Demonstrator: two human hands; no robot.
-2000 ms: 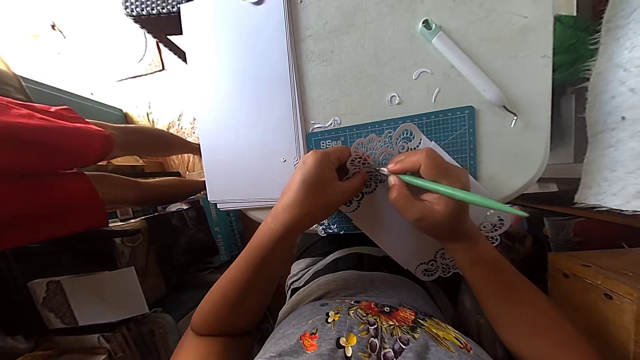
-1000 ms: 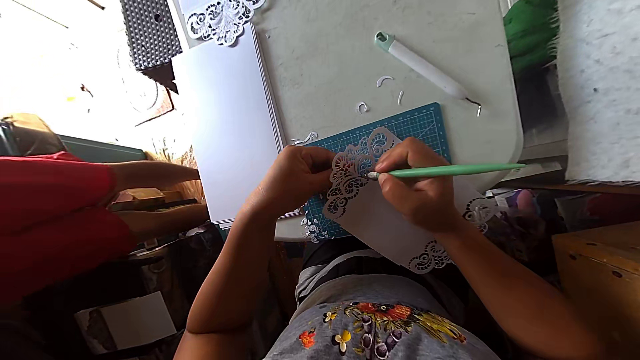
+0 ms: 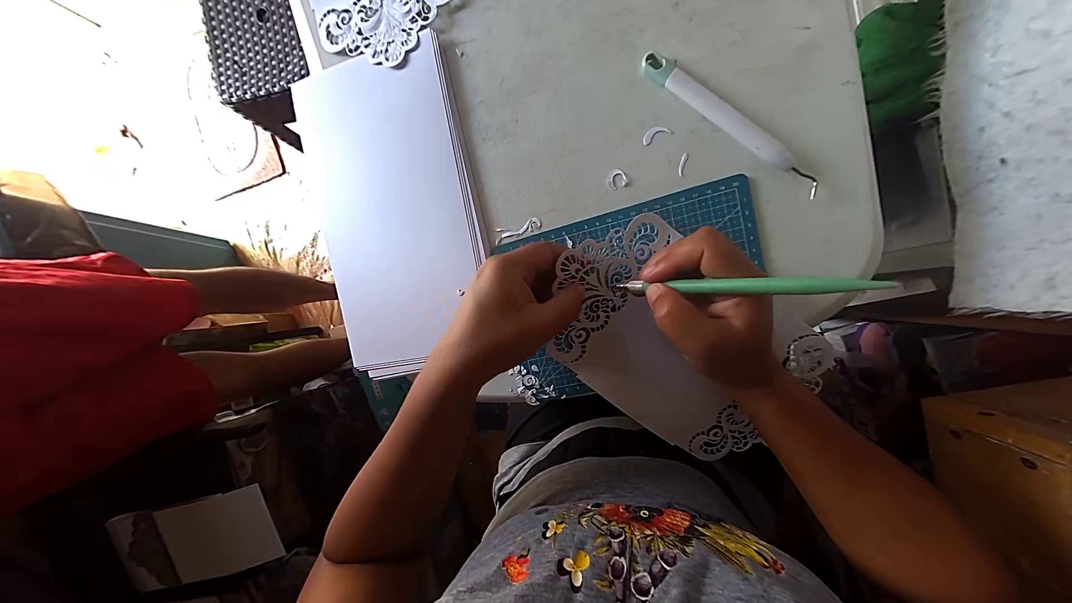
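My right hand (image 3: 720,322) grips a craft knife with a green handle (image 3: 779,286), its metal tip on the lacy end of a white paper sheet (image 3: 620,360). My left hand (image 3: 515,314) pinches that sheet's openwork edge between thumb and fingers, close to the tip. Scrolled cutouts also mark the sheet's other end, partly behind my right forearm. Beneath the sheet lies a teal gridded cutting mat (image 3: 741,209). Small white paper scraps (image 3: 536,385) are gathered at the mat's lower left.
A stack of white paper (image 3: 394,201) lies left, with a lacy paper piece (image 3: 381,29) at its top. A white weeding tool with a hooked metal tip (image 3: 729,121) and curled offcuts (image 3: 618,178) rest on the table (image 3: 553,100). Another person in red (image 3: 92,368) is at left.
The view has shifted, bringing the lacy piece above the stack into sight. Both hands stay at the sheet, and the knife handle has swung from a downward slant to nearly level.
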